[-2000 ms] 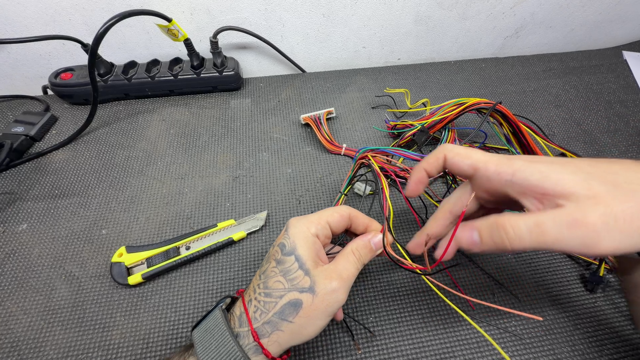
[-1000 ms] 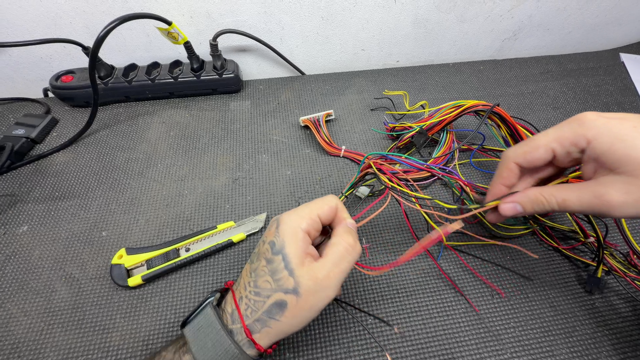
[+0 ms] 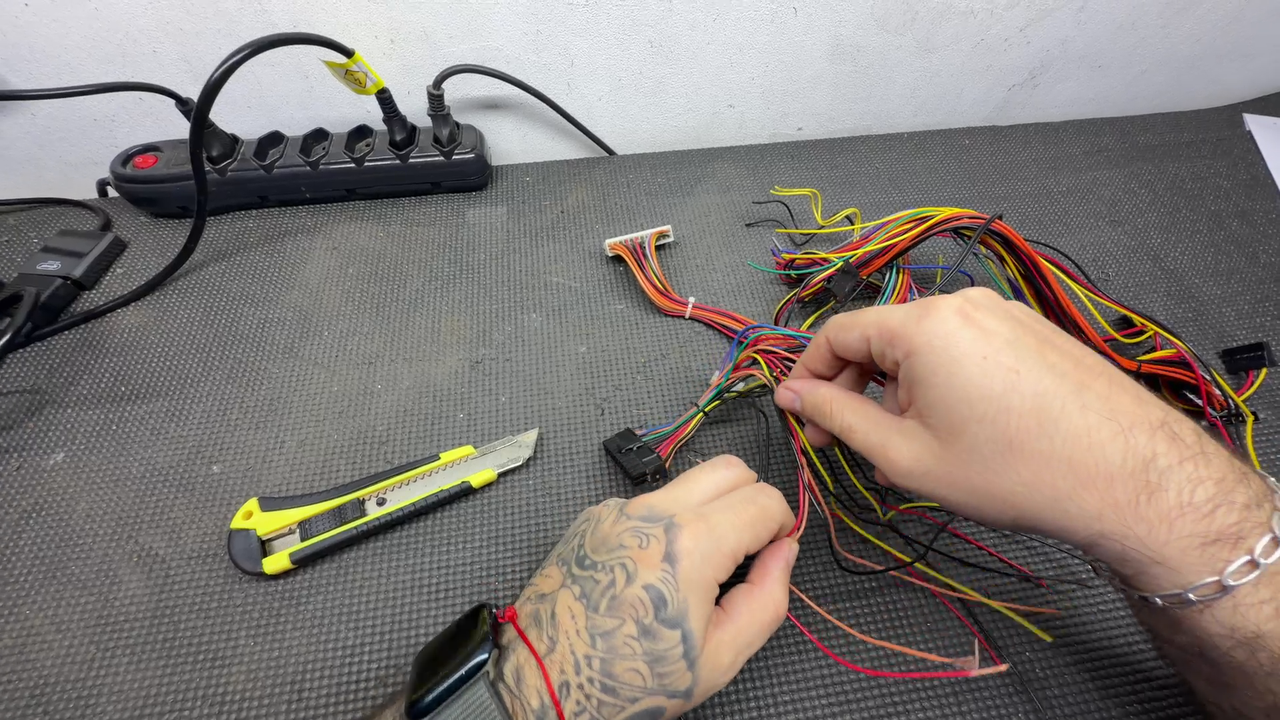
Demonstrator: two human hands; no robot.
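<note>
A wiring harness (image 3: 735, 322) of many coloured wires lies on the mat at centre and right. My left hand (image 3: 680, 580) pinches a few red and orange wires between thumb and forefinger; their loose ends (image 3: 900, 650) trail out to the right. My right hand (image 3: 900, 410) pinches wires near the middle of the bundle, its fingertips above my left hand. Near my left knuckles lies a black multi-pin connector (image 3: 635, 456). A white connector (image 3: 640, 240) sits farther back at the end of a tied branch. My palms hide part of the wires.
A yellow and black snap-off utility knife (image 3: 375, 500), blade exposed, lies left of my left hand. Along the wall stands a black power strip (image 3: 300, 170) with plugs and cables. A black adapter (image 3: 60, 270) is at the far left. Paper (image 3: 1262, 145) shows at the right edge.
My right hand has moved left, from the wires at the right to the middle of the bundle. The black multi-pin connector now shows beside my left hand, which has moved lower.
</note>
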